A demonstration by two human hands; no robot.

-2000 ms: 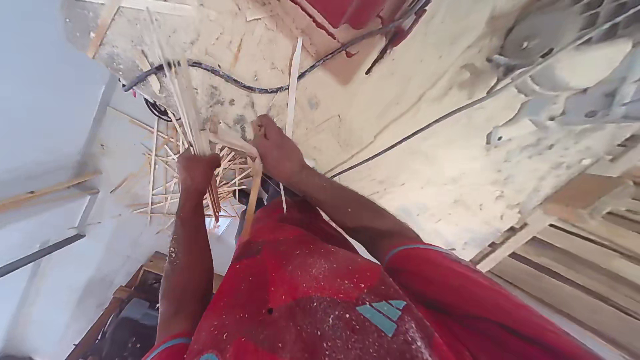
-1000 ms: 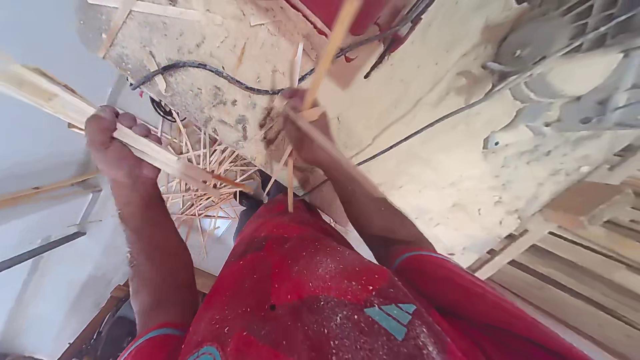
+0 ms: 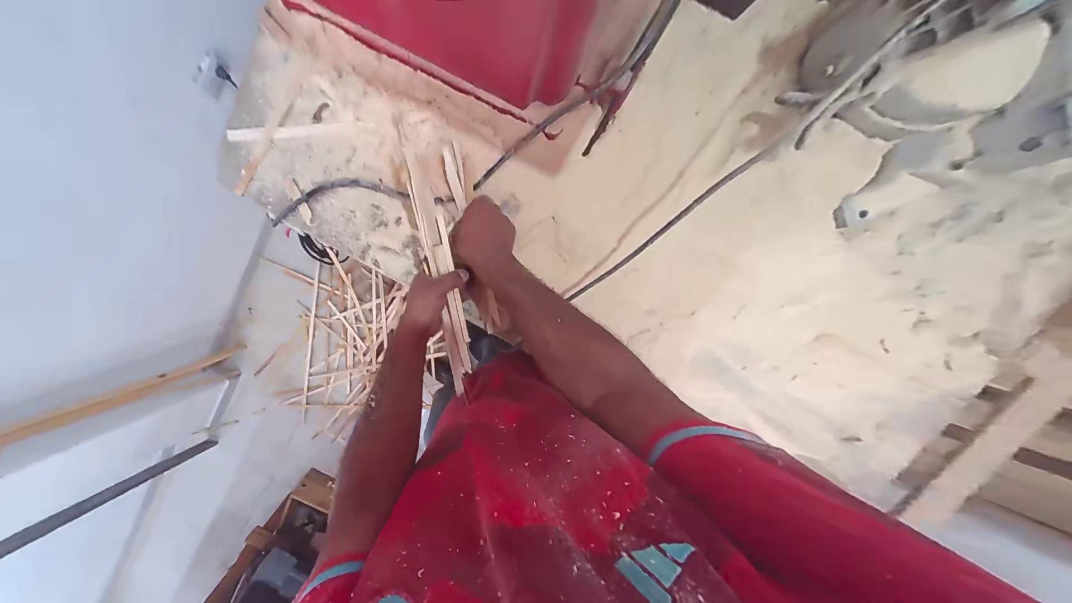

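Several long, thin wood strips (image 3: 437, 239) run lengthwise in front of my red shirt, their lower ends close to it. My left hand (image 3: 431, 300) is closed around them, the thumb across the top. Right beside it, my right hand (image 3: 484, 234) is a fist around more wood strips (image 3: 455, 174), whose ends stick out above and below the fist. Its fingers are partly hidden. A loose heap of wood strips (image 3: 347, 335) lies on the floor below my left hand's side.
A dusty work surface (image 3: 712, 276) spreads to the right, crossed by a dark cable (image 3: 670, 224). At the top stands a red object (image 3: 502, 42). Grey machine parts (image 3: 921, 126) are at upper right, slatted wood (image 3: 1005, 444) at lower right, a white wall (image 3: 109, 167) at left.
My left hand has come in from the left with its strips and now is beside my right hand. The strips at my right hand no longer stick up as far.
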